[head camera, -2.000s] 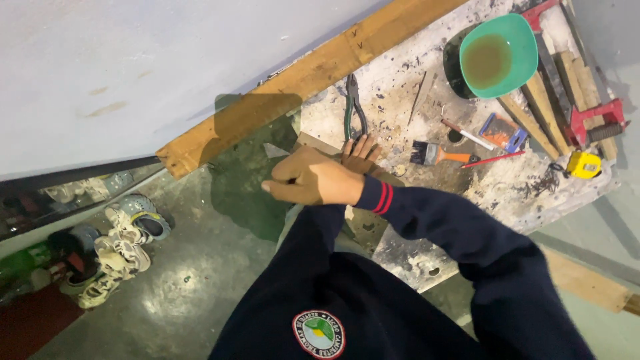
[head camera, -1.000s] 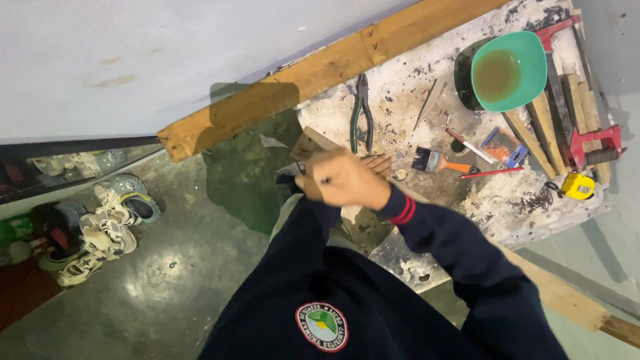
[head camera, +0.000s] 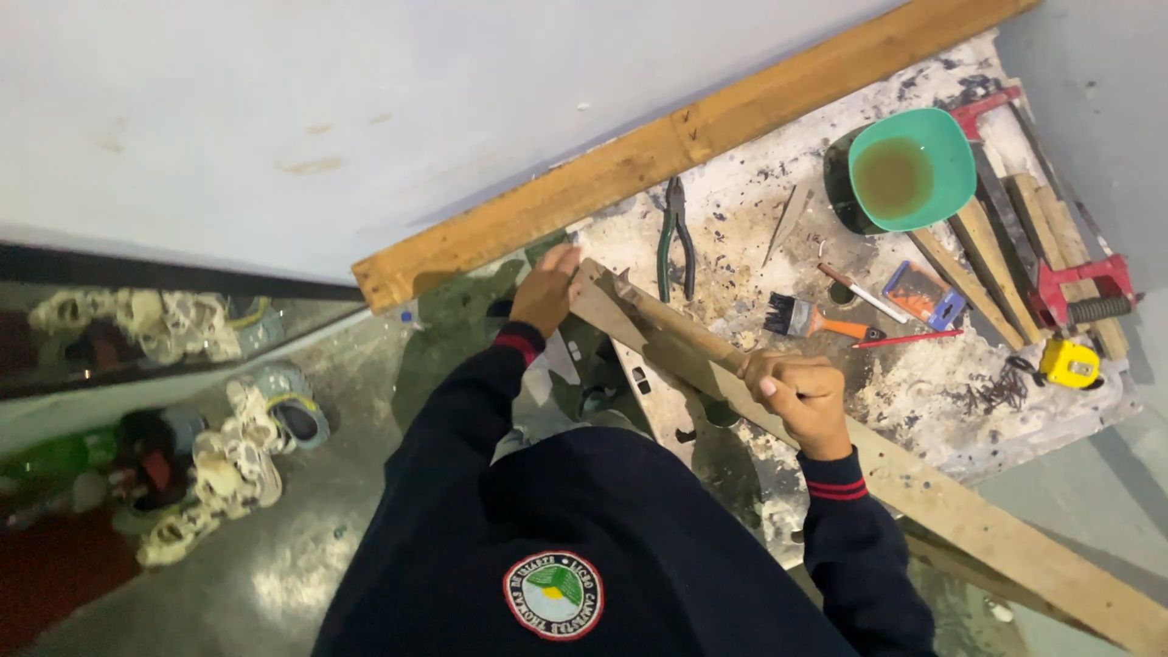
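A long wooden board (head camera: 967, 511) runs from the table's left edge down to the lower right. My left hand (head camera: 546, 290) is at its upper left end, with fingers and thumb against the end. My right hand (head camera: 803, 392) is closed around the wooden handle (head camera: 689, 333) of what looks like a hammer, lying along the board, its small head (head camera: 626, 285) near the board's end. Above the board are pliers (head camera: 675, 242) and a paintbrush (head camera: 812, 318). A red pencil (head camera: 908, 339) and a small plastic pack (head camera: 923, 294) lie right of the brush.
A thick timber (head camera: 547, 205) borders the table (head camera: 912, 401) along the wall. A green bowl of brownish liquid (head camera: 912, 169), wood strips (head camera: 995, 265), a red clamp (head camera: 1086, 283), a yellow tape measure (head camera: 1069, 363) and loose nails (head camera: 995, 392) sit rightward. Shoes (head camera: 237, 447) stand on the floor.
My hands were close together near the board's end; now they are apart. My right hand has moved right along the board, and the handle in it now shows.
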